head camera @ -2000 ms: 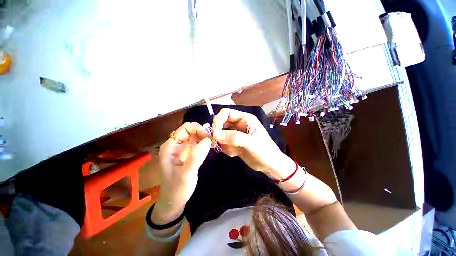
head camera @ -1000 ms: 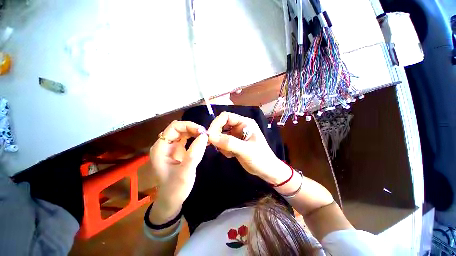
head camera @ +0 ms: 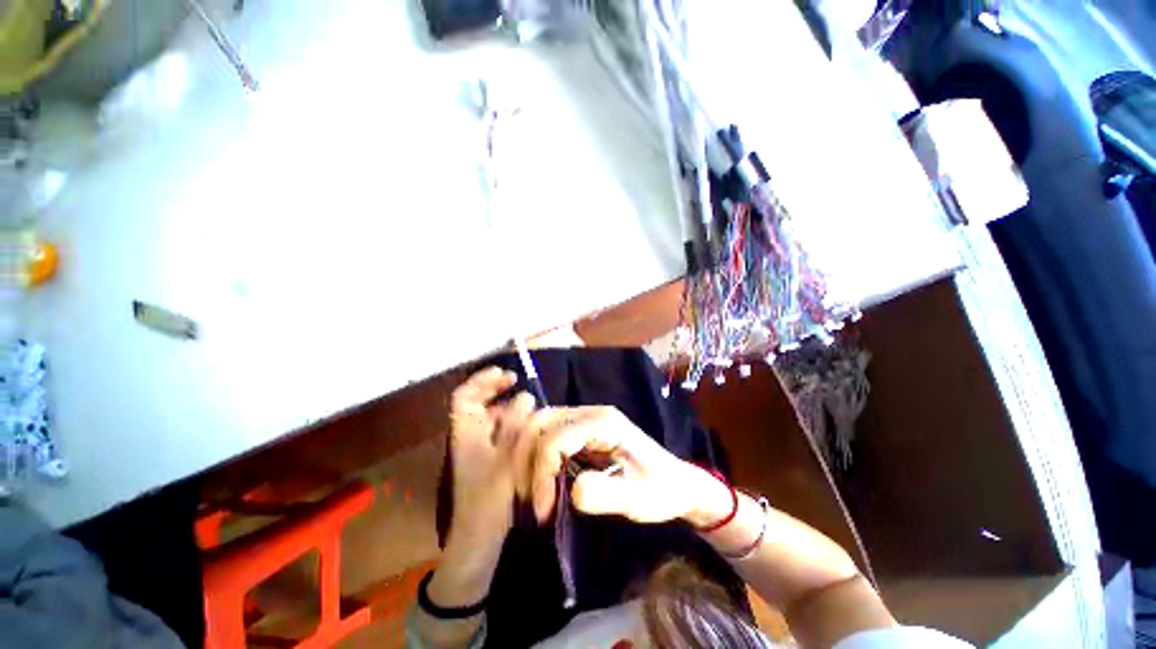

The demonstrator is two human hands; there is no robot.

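Observation:
A white sheathed cable (head camera: pixel 529 361) runs from the table edge down to my hands over the dark cloth on my lap. My right hand (head camera: pixel 621 467) is closed on this wire harness; its thin wires (head camera: pixel 565 545) hang below my fingers with a small pale tip at the end. My left hand (head camera: pixel 488 444) is upright against my right fingers, its fingertips blurred; whether it grips the cable is hidden. A thick group of harnesses (head camera: pixel 748 273) lies over the table edge, coloured wires fanned downward with small white plugs, black bands above them.
An open cardboard box (head camera: pixel 963 444) with pale wire ends (head camera: pixel 830 393) stands right of my lap. An orange-red stool (head camera: pixel 285 571) is under the white table (head camera: pixel 317 254). A small yellow-green object (head camera: pixel 165 318) and white plugs (head camera: pixel 25 406) lie left. A grey sleeve (head camera: pixel 64 590) shows lower left.
The view has shifted, so the table's far side shows more. My hands have left the fingertip-to-fingertip pinch; the right hand is folded around the harness, with the wires hanging downward.

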